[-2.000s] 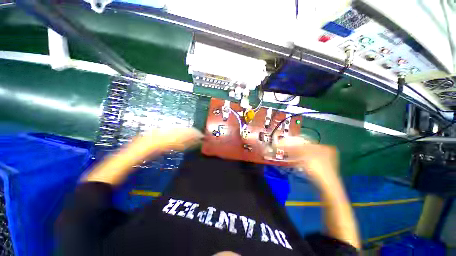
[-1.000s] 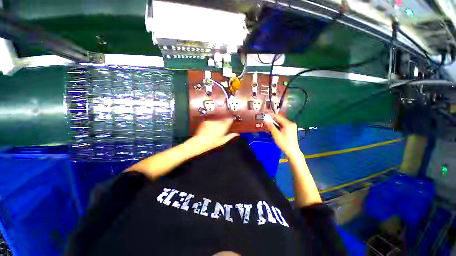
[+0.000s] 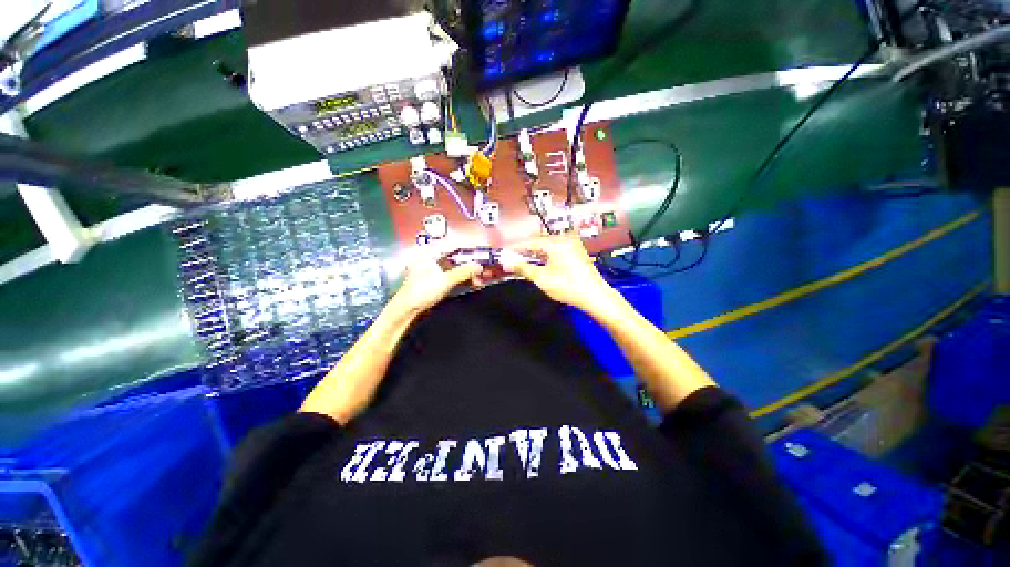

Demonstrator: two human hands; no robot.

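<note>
The reddish-brown test fixture board (image 3: 452, 193) lies in front of my body, with pale clamps and a yellow-orange part (image 3: 480, 169) on it. My left hand (image 3: 430, 281) and my right hand (image 3: 557, 266) meet over the board's near edge. Their fingertips hold a small dark and silvery component (image 3: 485, 257) between them, mostly hidden by the fingers. The clear blister tray (image 3: 294, 266) lies left of the board, with a row of small parts along its left edge.
A white bench meter (image 3: 343, 83) stands behind the board, with a dark blue-lit screen (image 3: 543, 39) beside it. Black cables (image 3: 676, 199) loop out right. Blue crates (image 3: 853, 487) stand at the lower right and lower left. A pale rail runs behind the board.
My right hand has moved left from the board's right end to meet my left hand at the near edge, and both now hold the component. The view has turned and shifted.
</note>
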